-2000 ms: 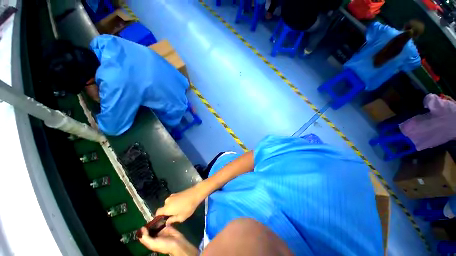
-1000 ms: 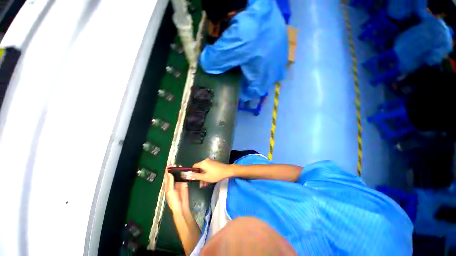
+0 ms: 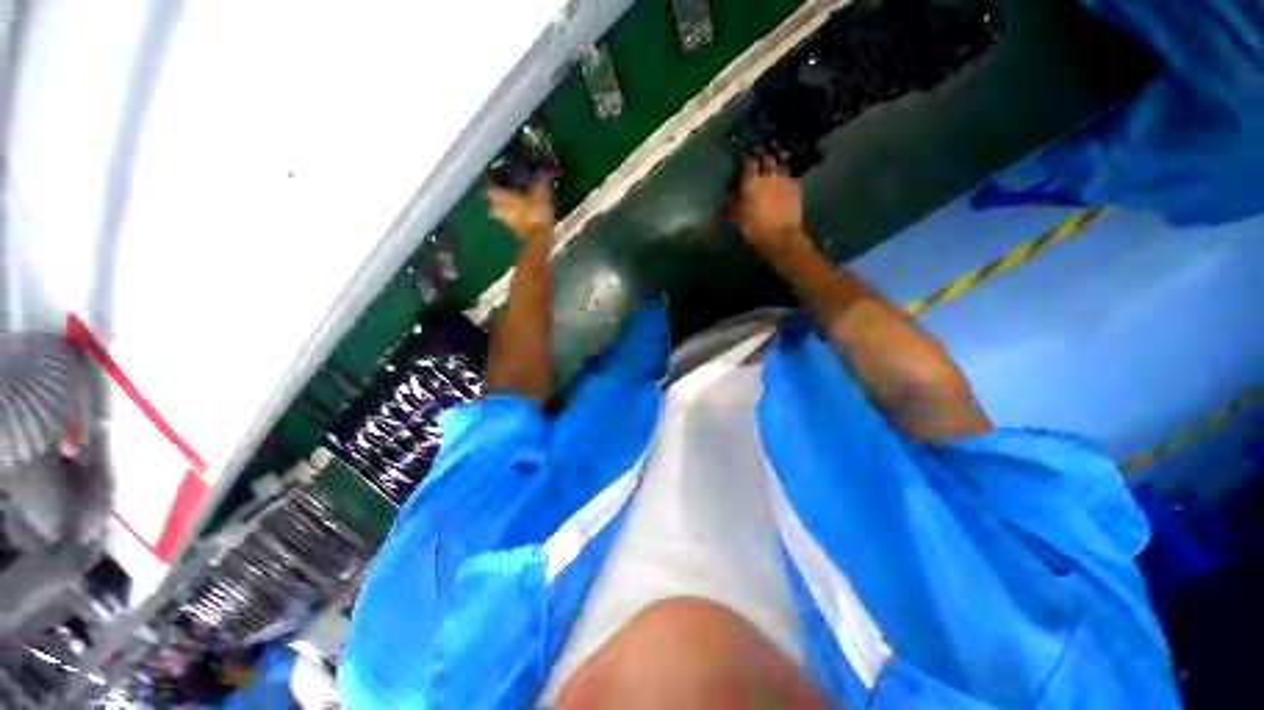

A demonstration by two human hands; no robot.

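My left hand (image 3: 523, 208) reaches over the green conveyor belt. Its fingertips are at a dark phone unit (image 3: 527, 160) on the belt; blur hides whether they grip it. My right hand (image 3: 769, 205) is at the near end of a pile of loose black housings (image 3: 866, 70) on the dark green bench strip. Its fingers are bent down at the pile, and what they hold, if anything, is hidden. Silvery phone units (image 3: 603, 81) lie spaced along the belt.
A pale worn rail (image 3: 665, 139) divides belt and bench. A long white hood (image 3: 319, 153) runs over the belt's far side. Glossy black trays (image 3: 409, 402) are by my left arm. A blue-sleeved person (image 3: 1192, 111) is at upper right. A grey fan (image 3: 49, 402) is at far left.
My hands have moved apart from the shared hold on the red-edged phone: left out over the belt, right to the black pile. The view has turned, bringing the black trays in.
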